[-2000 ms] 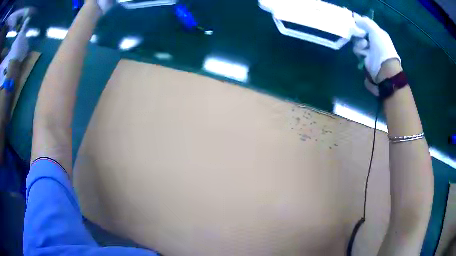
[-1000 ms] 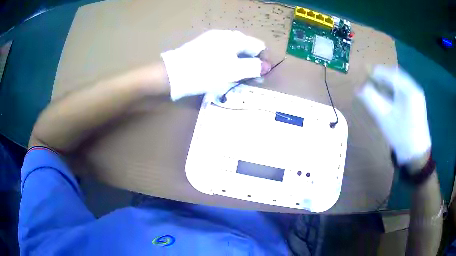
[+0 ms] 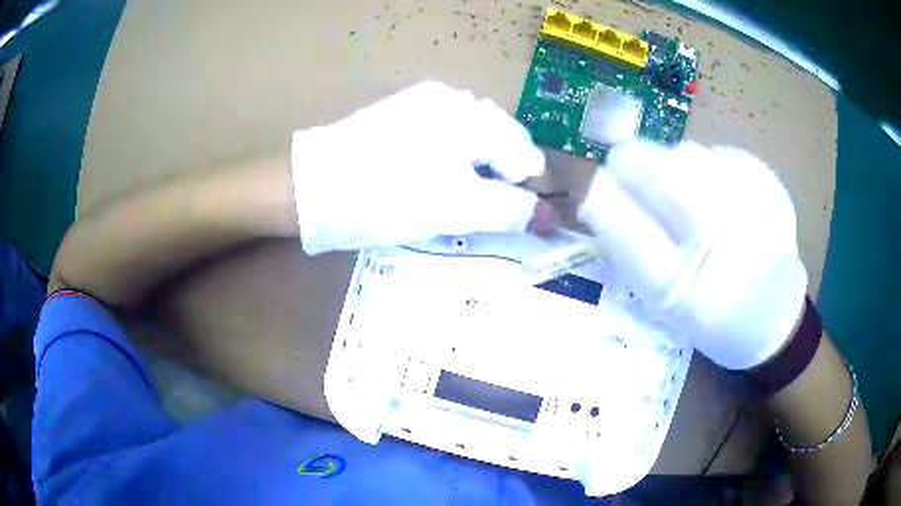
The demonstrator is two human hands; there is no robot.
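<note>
The white router shell point(image 3: 494, 346) lies open side up near my body. The green circuit board point(image 3: 563, 99) with yellow ports and a silver shield lies just beyond it. My left hand point(image 3: 420, 173), gloved with a bare fingertip, pinches a thin dark antenna lead point(image 3: 555, 195) over the shell's far edge. My right hand point(image 3: 696, 242), gloved and blurred, is over the shell's far right corner, beside the board's near edge. Its fingers are bent close to my left fingertips; whether they hold anything is unclear. A pale strip point(image 3: 565, 263) lies below the fingertips.
The tan cardboard mat point(image 3: 227, 89) lies under the work, with dark specks along its far edge. The green bench surface point(image 3: 44, 128) shows around it. A maroon wrist strap point(image 3: 790, 351) and a silver bracelet point(image 3: 830, 435) are on my right arm.
My right hand has moved left, from beside the board to my left fingertips. The shell has shifted down and left in view, and the board slightly left.
</note>
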